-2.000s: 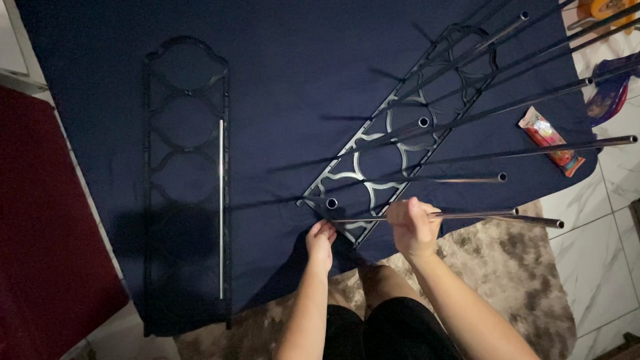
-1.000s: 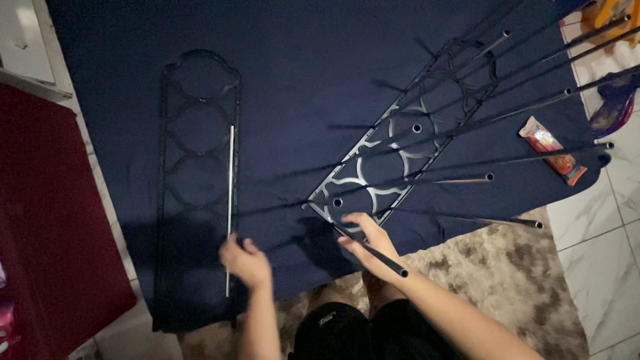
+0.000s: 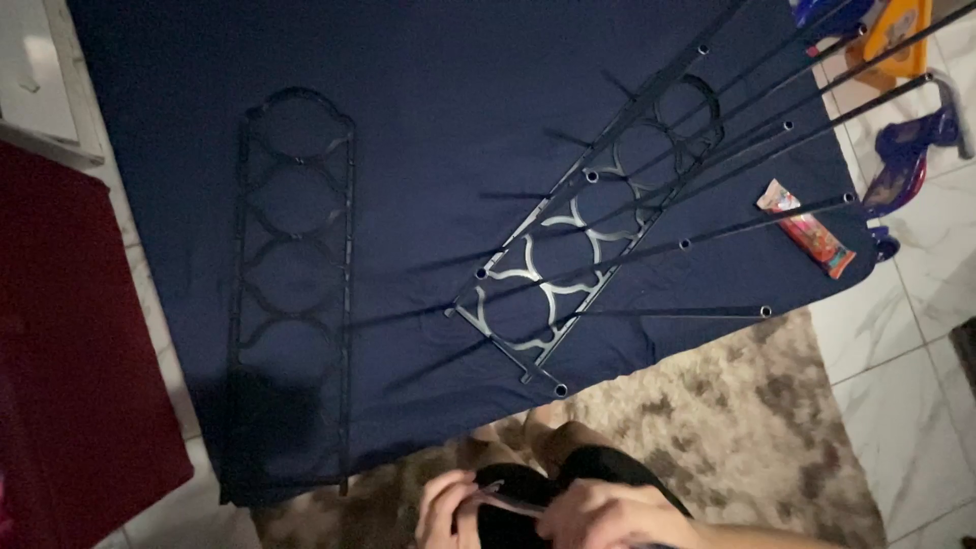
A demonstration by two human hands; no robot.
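Note:
My left hand [image 3: 448,509] and my right hand [image 3: 602,515] are close together over my lap, with a thin shiny rod [image 3: 507,502] between them, blurred and partly hidden by the fingers. Beyond them a dark metal lattice frame [image 3: 545,286] lies slanted on the blue cloth, with several upright metal tubes standing from its edges; one short tube end [image 3: 561,390] is at its near corner. A second lattice frame [image 3: 349,252] lies flat on the left.
A blue cloth [image 3: 427,137] covers the floor beside a mottled brown rug [image 3: 732,427]. A wrapped snack packet [image 3: 808,229] lies on its right part. Orange [image 3: 900,38] and blue plastic items [image 3: 907,152] are on the tiles; a dark red surface [image 3: 76,328] is at left.
The thin rod that lay on the left frame is gone from there. My left hand reached it a second ago; both hands are now together above my lap.

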